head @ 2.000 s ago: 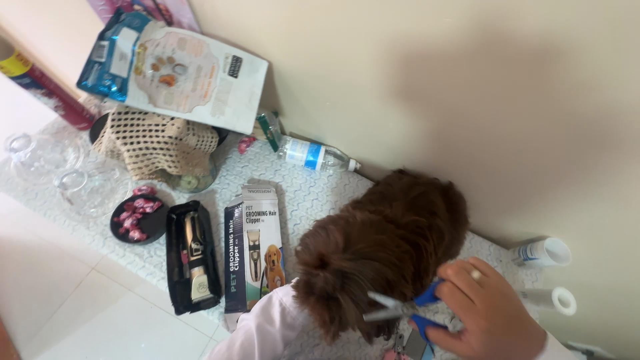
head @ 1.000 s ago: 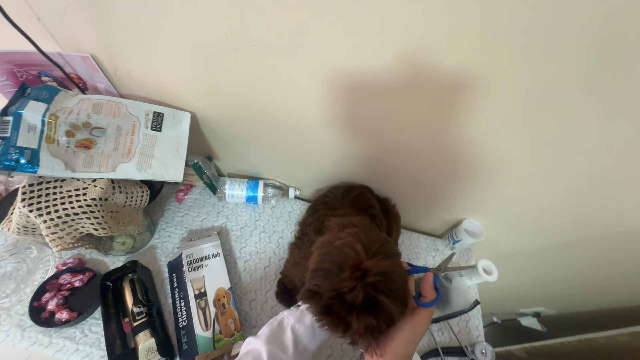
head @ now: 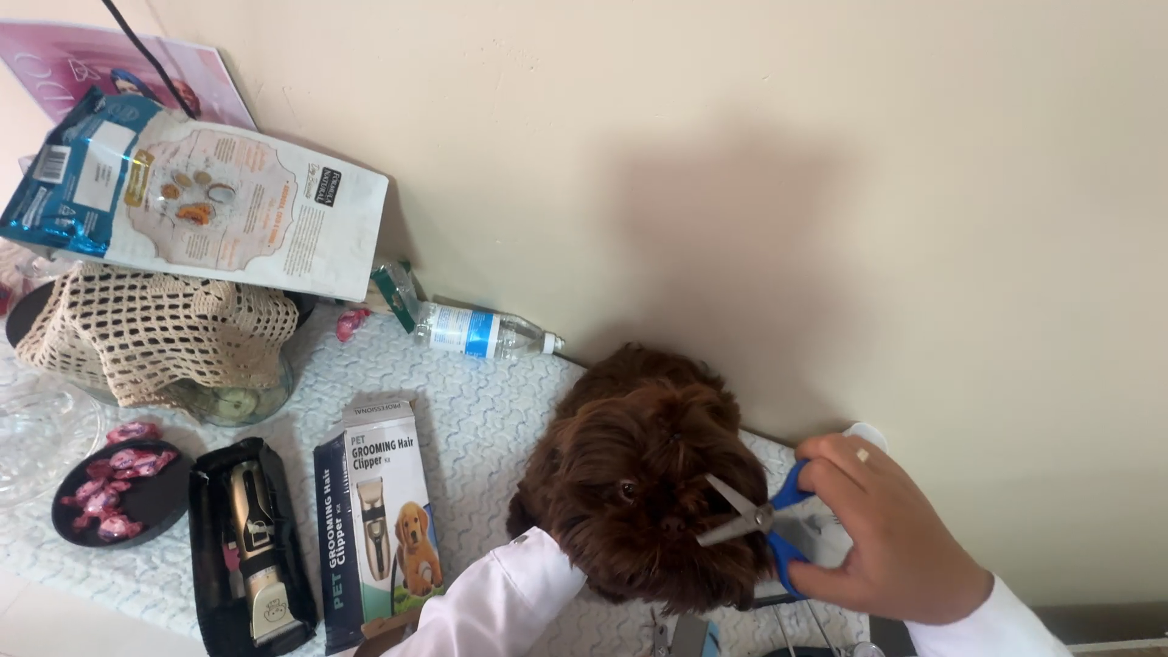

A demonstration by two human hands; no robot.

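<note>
A brown long-haired dog [head: 639, 474] is on the textured white table cover, its face toward the camera. My right hand [head: 876, 529] holds blue-handled scissors [head: 762, 518] by the loops, with the blades apart in front of the fur at the dog's face. My left arm, in a white sleeve [head: 502, 593], reaches to the dog's chest and chin; the left hand itself is hidden beneath the fur. Left of the sleeve lies a pet grooming clipper box [head: 388, 520]. Beside that, a gold and black hair clipper [head: 260, 547] rests in its black case.
A clear plastic bottle [head: 484, 331] lies along the wall. At the left are a black dish [head: 160, 497] with wrapped candies, a glass bowl under a crocheted cover [head: 164, 328], and a pet food bag [head: 246, 205]. Metal tools [head: 803, 625] lie at the bottom edge.
My right hand has moved out from beside the dog's head and holds the scissors with blades toward its face; one second ago they pointed away. The dog's face now shows more to the camera.
</note>
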